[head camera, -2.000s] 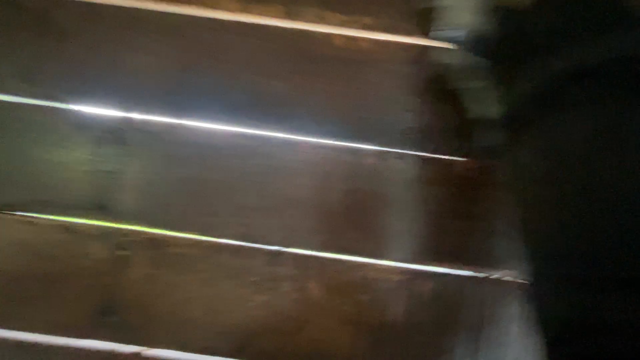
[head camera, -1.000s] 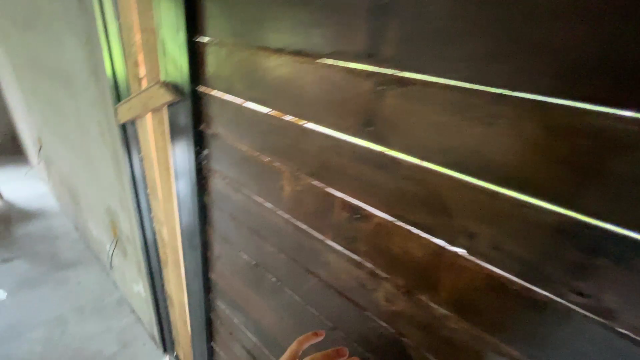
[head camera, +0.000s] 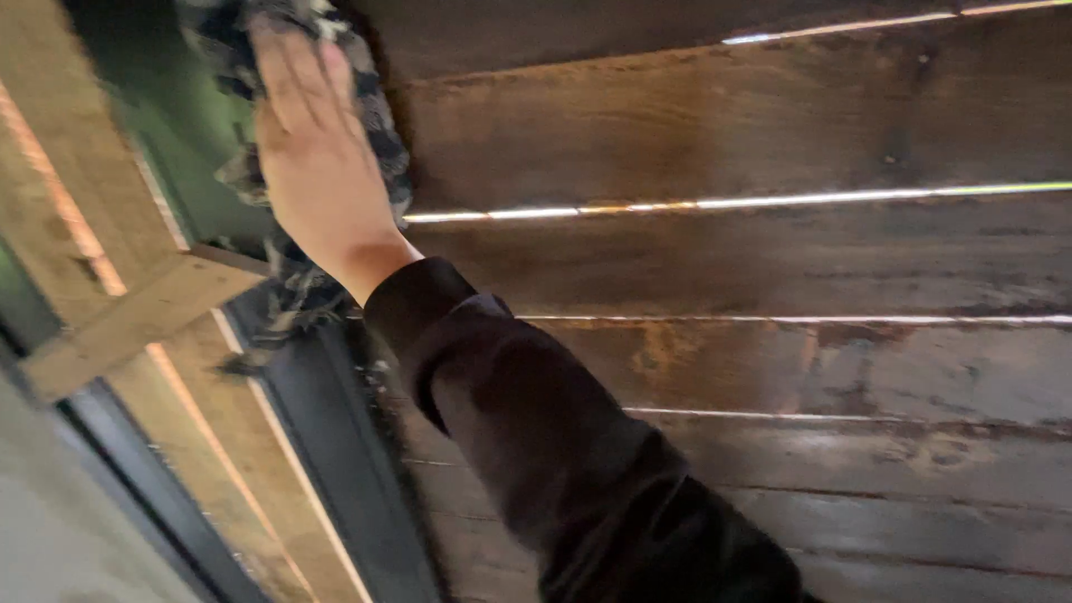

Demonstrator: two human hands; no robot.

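Note:
My right hand (head camera: 322,159), in a dark long sleeve, reaches up and left from the lower right. Its back faces me and its fingers lie over a crumpled, dark patterned cloth (head camera: 385,142). The cloth is pressed against a dark metal frame member (head camera: 314,419), close to the left ends of the brown wooden planks (head camera: 569,126). Part of the cloth hangs below the hand, with ragged ends. The palm side and the thumb are hidden. My left hand is out of view.
Light shows through gaps between the planks. Left of the frame run light wooden boards (head camera: 226,469), crossed by a short wooden batten (head camera: 142,322). A grey wall surface (head camera: 59,511) fills the lower left corner.
One second ago only fingertips showed at the bottom edge; now my right hand is up at the frame with the cloth. The view has shifted and tilted strongly.

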